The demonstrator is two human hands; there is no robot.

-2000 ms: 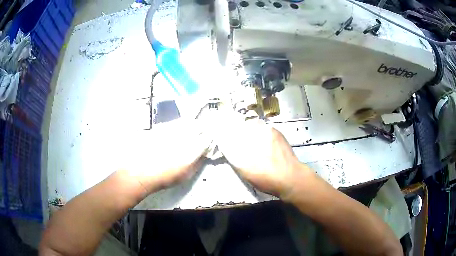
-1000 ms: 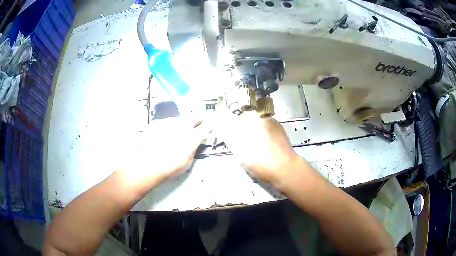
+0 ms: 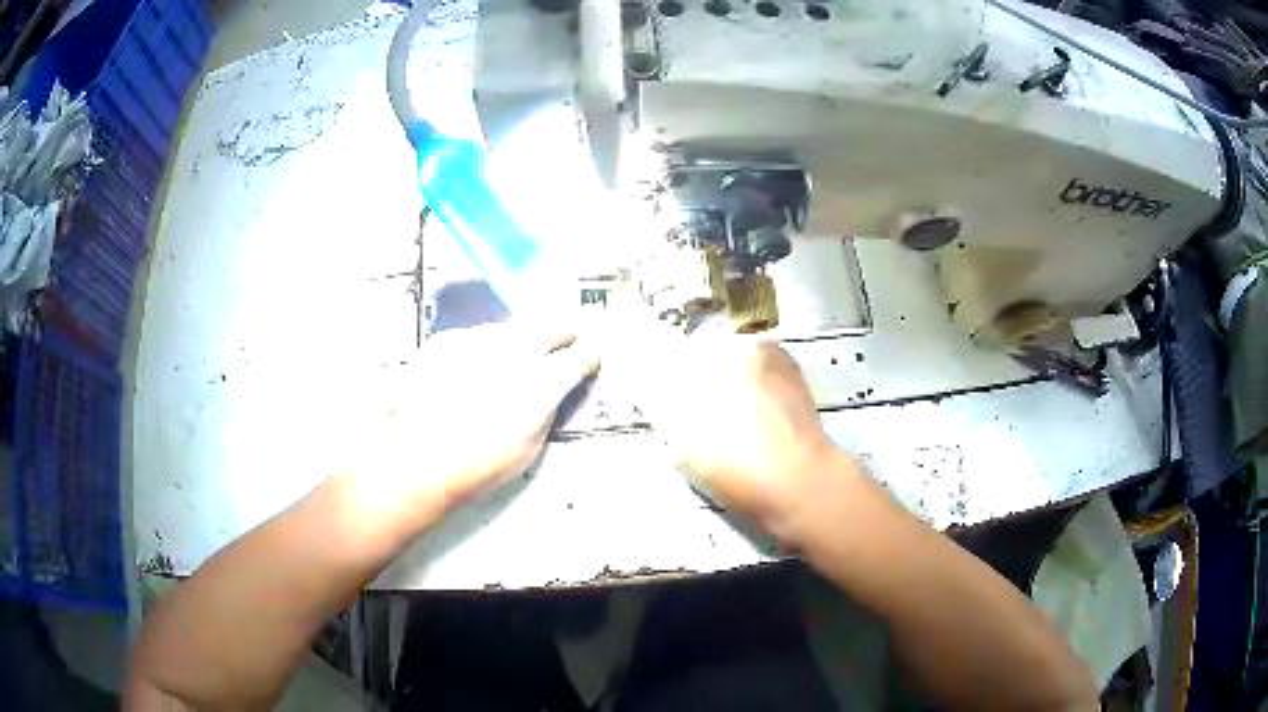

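The off-white sewing machine (image 3: 890, 153) with "brother" lettering spans the upper right. Brass-coloured ribbed cylinders (image 3: 752, 301) sit beside the needle area, which is washed out by glare. My left hand (image 3: 480, 403) lies on the table just left of and in front of the needle area. My right hand (image 3: 744, 417) lies in front of the brass cylinders. The fingertips of both hands are lost in the white light, and any cloth between or under them cannot be made out. The blue lamp head (image 3: 477, 206) shines from the upper left.
The worn white table (image 3: 250, 306) has a chipped front edge. A blue lattice crate (image 3: 70, 473) with pale pieces (image 3: 42, 181) above it stands at the left. Small dark tools (image 3: 1071, 366) lie below the machine's right end. Pale cloth (image 3: 1092, 591) and an orange-brown rim (image 3: 1182, 612) are lower right.
My hands have moved apart from two seconds ago, my left hand shifting left. The pale shape below my hands at the table's front no longer shows. The view has shifted slightly.
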